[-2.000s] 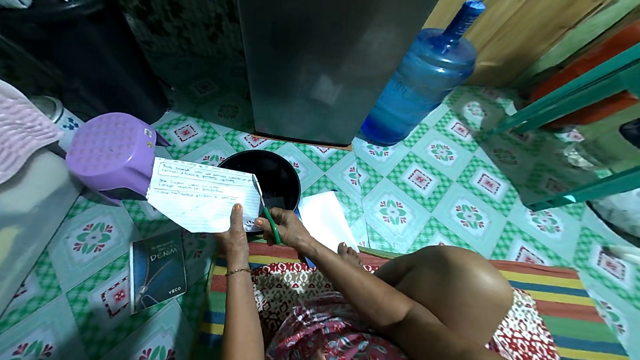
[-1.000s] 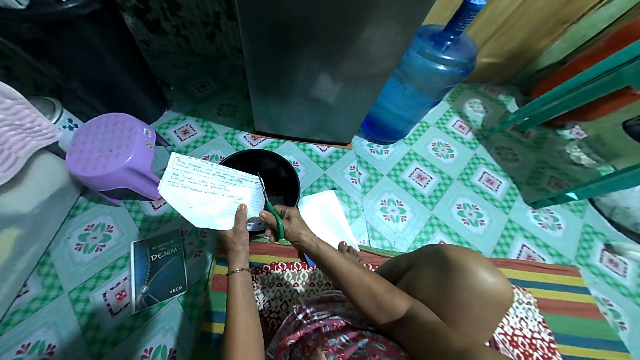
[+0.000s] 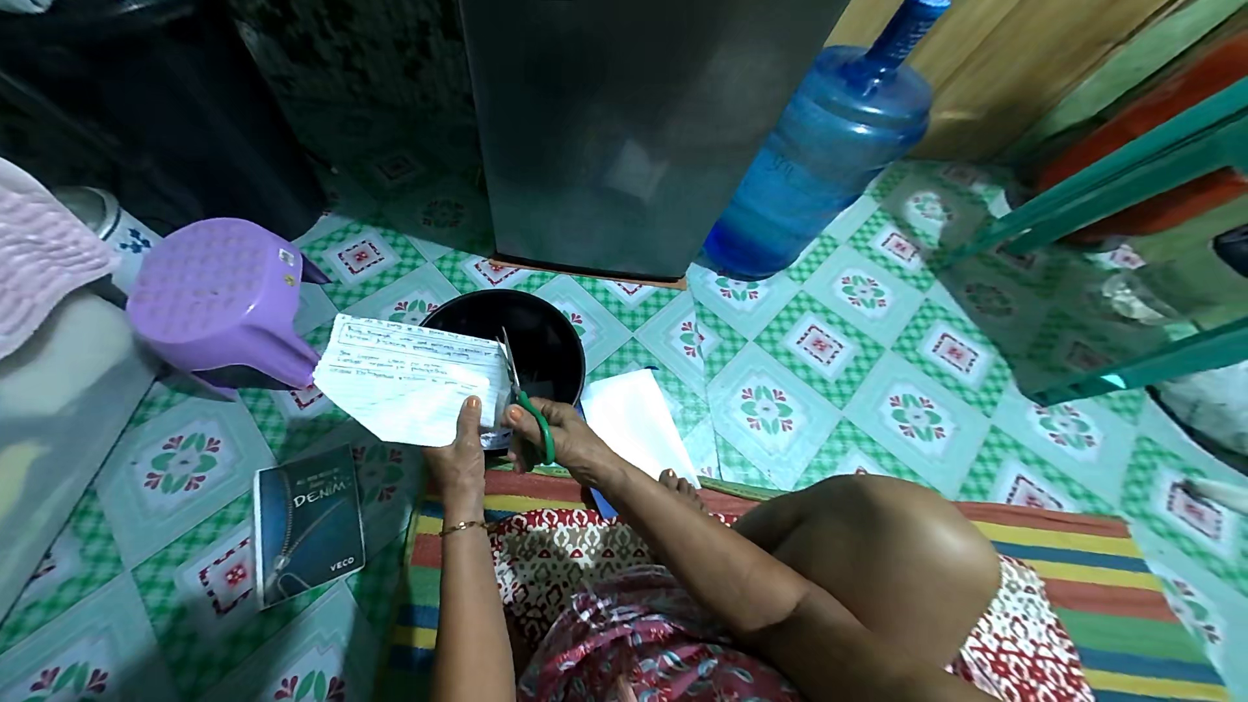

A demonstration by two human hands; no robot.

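My left hand (image 3: 460, 458) grips a sheet of lined paper (image 3: 419, 385) covered with handwriting at its lower edge, thumb on top. One lower corner of the sheet is slanted. In my right hand (image 3: 561, 439) is a pair of green-handled scissors (image 3: 536, 419), its blades pointing up along the sheet's right edge. Sheet and scissors are over a round black basin (image 3: 546, 336) on the floor. Right of the basin lies white paper (image 3: 639, 419), with something blue partly beneath it. A dark notebook with a zipper picture (image 3: 310, 526) lies on the floor at left.
A purple plastic stool (image 3: 219, 292) stands at left, near a black bin (image 3: 166, 117). A dark grey cabinet-like box (image 3: 634, 146) is beyond the basin, with a blue water jug (image 3: 819, 156) beside it. A green frame (image 3: 1121, 175) is at right. A striped mat (image 3: 1092, 585) lies under me.
The handwritten sheet has shifted and tilted slightly in my left hand. The scissors have turned more upright, with their blades at the sheet's right edge.
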